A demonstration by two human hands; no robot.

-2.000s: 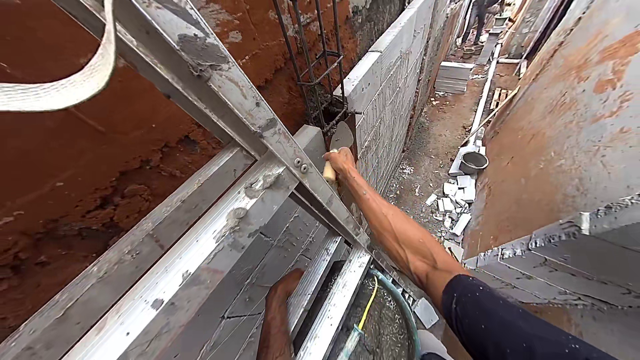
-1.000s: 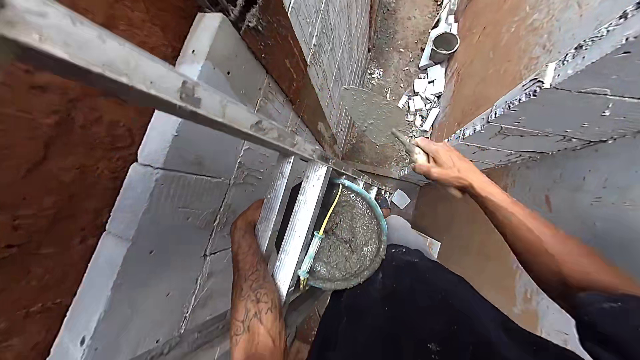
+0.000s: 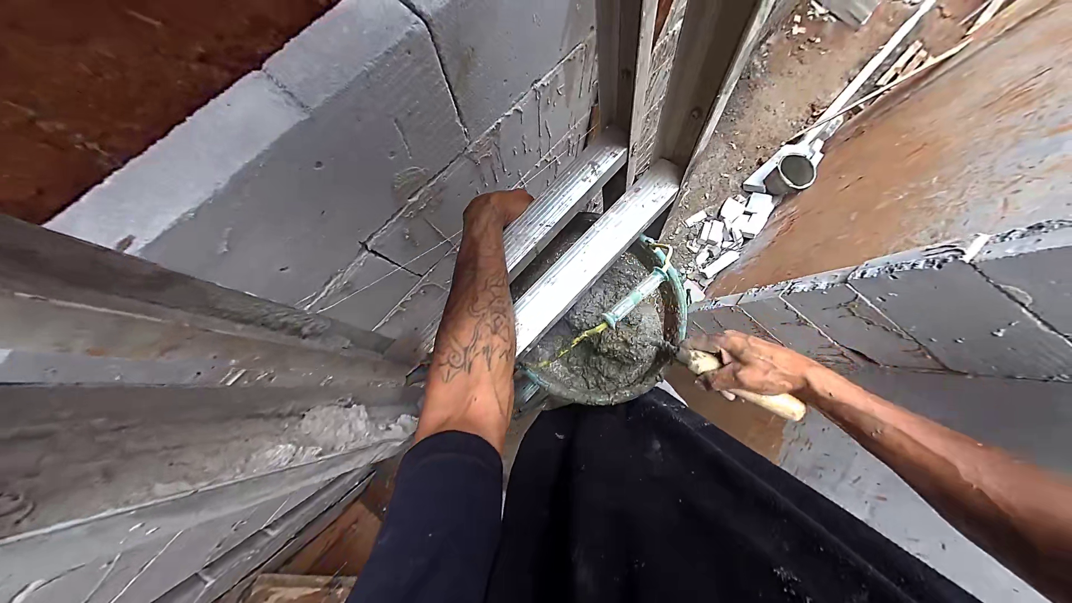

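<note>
My right hand (image 3: 754,364) is closed around the wooden handle of a trowel (image 3: 775,402), at the right rim of a bucket (image 3: 680,293). The trowel's blade is mostly hidden, at or in the grey wet mortar (image 3: 615,343). A handle with a pale grip (image 3: 634,299) and yellow cord lies across the bucket. My left hand (image 3: 498,203) rests at the far side of an aluminium ladder's rung (image 3: 565,201), its fingers hidden from view. A second metal rung (image 3: 599,255) crosses over part of the bucket.
A grey block wall (image 3: 335,167) runs along the left, with reddish earth behind it. Wooden or metal uprights (image 3: 703,75) stand ahead. Far below, a small bucket (image 3: 791,173) sits by broken block pieces (image 3: 733,226). Another block wall (image 3: 946,310) is at the right.
My right hand with the trowel has come from the wall two seconds ago, through open air beyond the bucket, to the bucket's rim. My left hand stays by the ladder. The view has swung.
</note>
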